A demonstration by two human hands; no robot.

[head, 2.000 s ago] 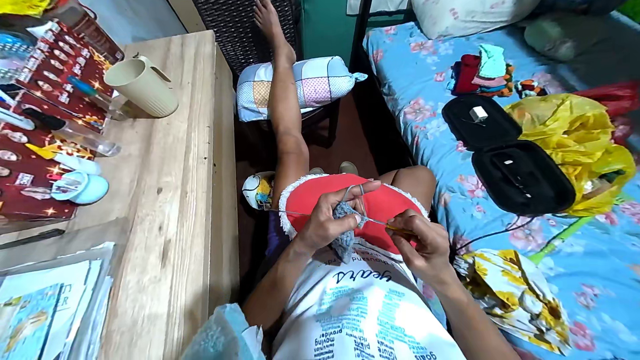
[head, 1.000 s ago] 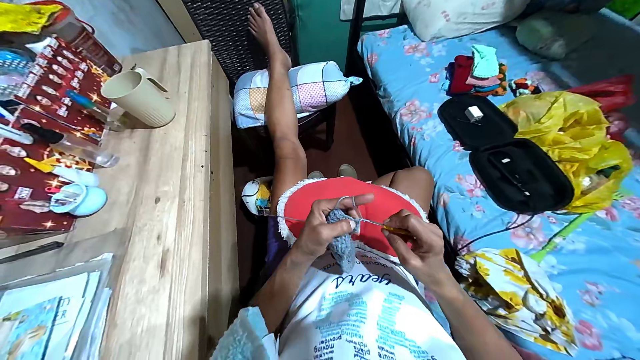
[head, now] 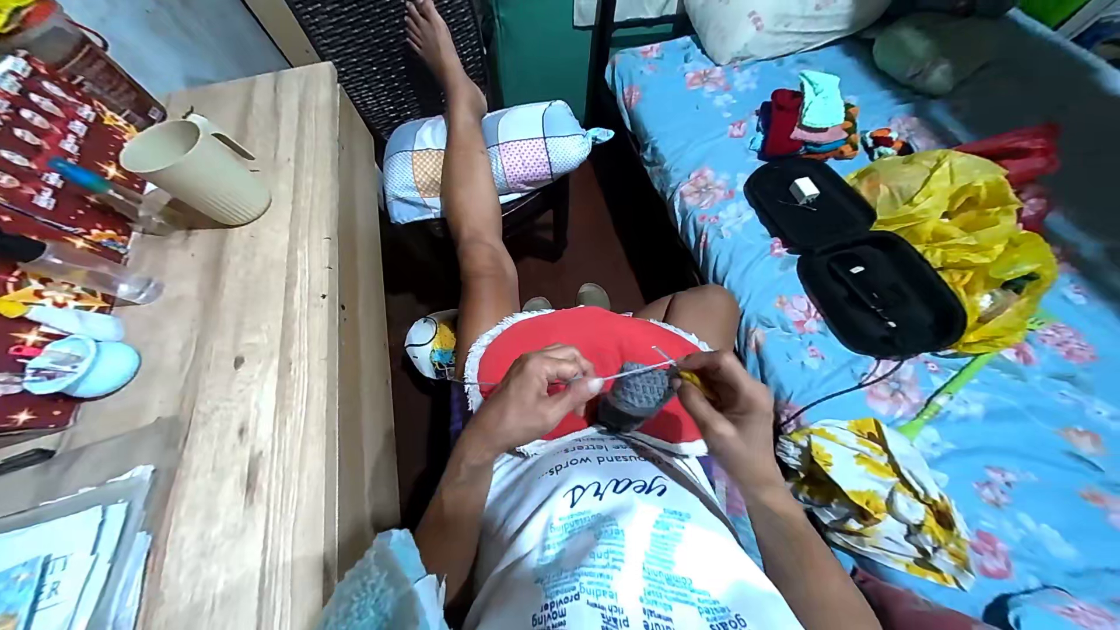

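A grey crocheted piece (head: 637, 395) hangs between my hands over the red cushion (head: 604, 346) with a white fringe on my lap. My right hand (head: 722, 398) grips a crochet hook with a yellowish handle (head: 696, 381); its thin metal shaft points up and left, by the piece's top edge. Grey yarn (head: 623, 374) is pinched between the thumb and fingers of my left hand (head: 535, 398) and runs taut to the hook. Farther left, the strand leads toward a round white patterned container (head: 430, 346) beside my thigh.
At the left is a wooden table (head: 254, 350) with a beige pitcher (head: 197, 171). On the bed (head: 700, 184) at the right lie an open black case (head: 879, 293), a yellow plastic bag (head: 954, 227), folded knitted pieces (head: 805, 118) and a floral cloth (head: 875, 490). My leg rests on a pillow (head: 525, 157).
My hands have moved apart. The grey piece, earlier held up close against my left fingers, now hangs nearer my right hand, with a stretch of yarn drawn out to the left hand.
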